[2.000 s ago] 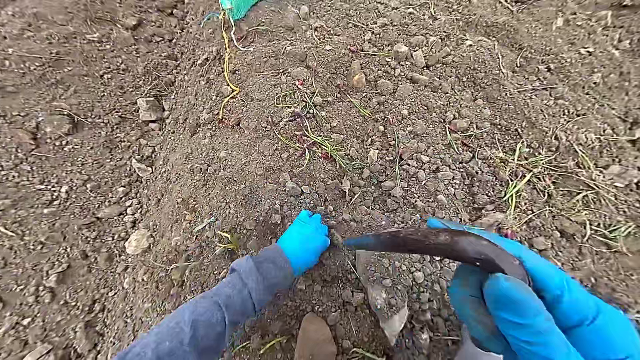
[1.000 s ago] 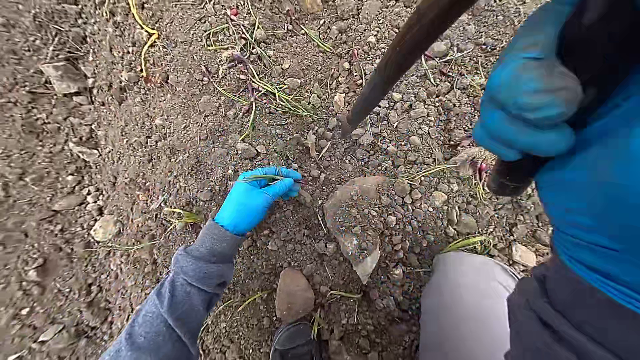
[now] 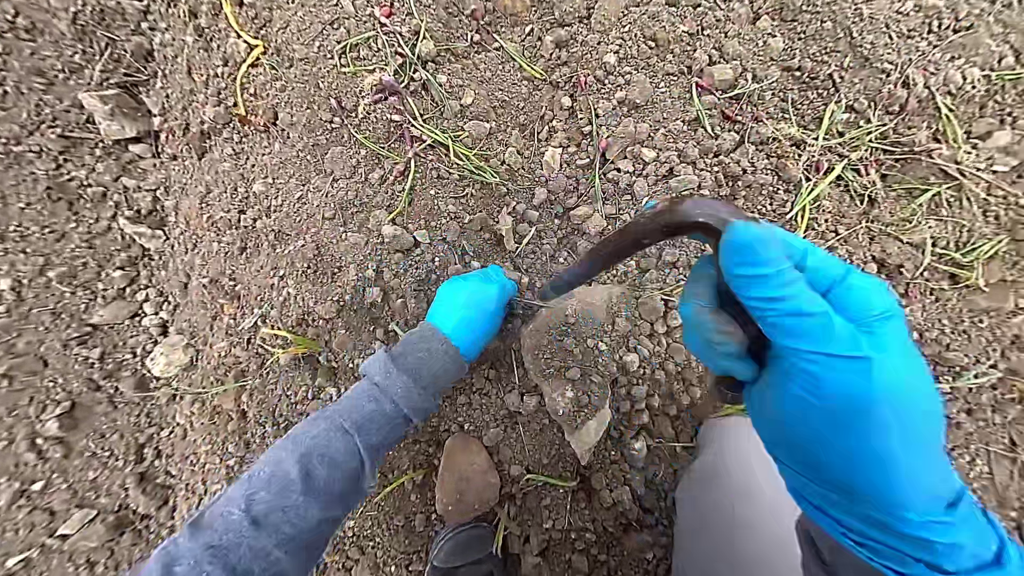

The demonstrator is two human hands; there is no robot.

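Observation:
My left hand, in a blue glove, is down at the stony soil with its fingers closed together; whether something small is between the fingertips cannot be told. A curved dark tool, wooden-looking, is gripped in my right hand, also gloved in blue. Its tapered tip points at the soil just right of my left fingertips, above the upper edge of a large flat stone. Seedlings with green leaves and reddish bulbs lie on the soil ahead of my hands.
More seedlings lie at the upper right. A yellow cord runs over the soil at the upper left. A smooth brown stone sits by the toe of a dark shoe, and my light trouser leg is at the lower right.
One second ago the tool was raised steeply with my right hand near the upper right; now it is lower, its tip close to my left hand. The left hand held a green leafy piece then.

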